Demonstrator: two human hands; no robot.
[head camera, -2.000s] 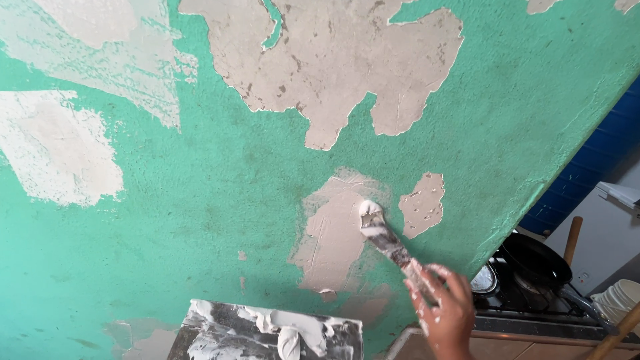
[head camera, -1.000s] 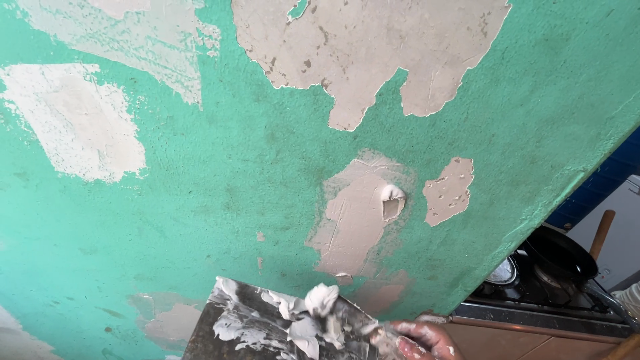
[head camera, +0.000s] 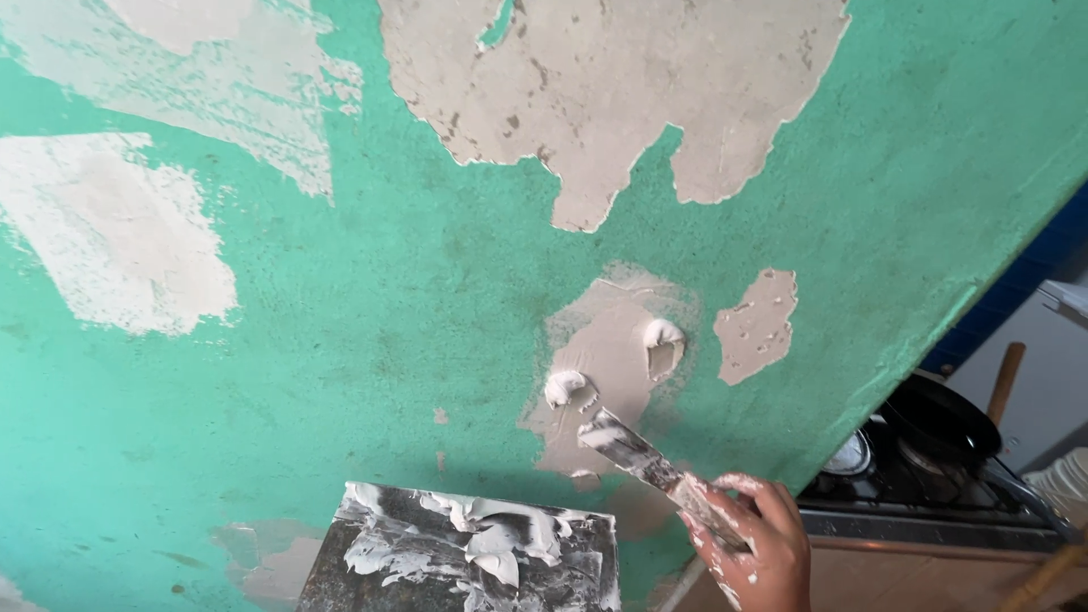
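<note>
My right hand (head camera: 748, 540), smeared with white filler, grips a putty knife (head camera: 633, 455) at the lower right. The blade's tip is at the wall, just below a fresh dab of filler (head camera: 565, 388) on a smoothed beige patch (head camera: 599, 357). A second dab (head camera: 663, 344) sits up and to the right on the same patch. Below, a flat dark plate (head camera: 331, 569) carries streaks and a heap of white filler (head camera: 501, 544). My left hand is out of view, and whatever supports the plate is hidden.
The green wall (head camera: 382, 357) has a large bare patch (head camera: 612, 76) above, a small pitted one (head camera: 756, 325) to the right and a white filled one (head camera: 127, 234) at left. Beyond the wall's edge stands a stove (head camera: 918, 497) with a black pan (head camera: 939, 416).
The putty knife went from the wall to the plate and is back at the wall, lower and further left than at first. A second dab of filler now sits on the patch.
</note>
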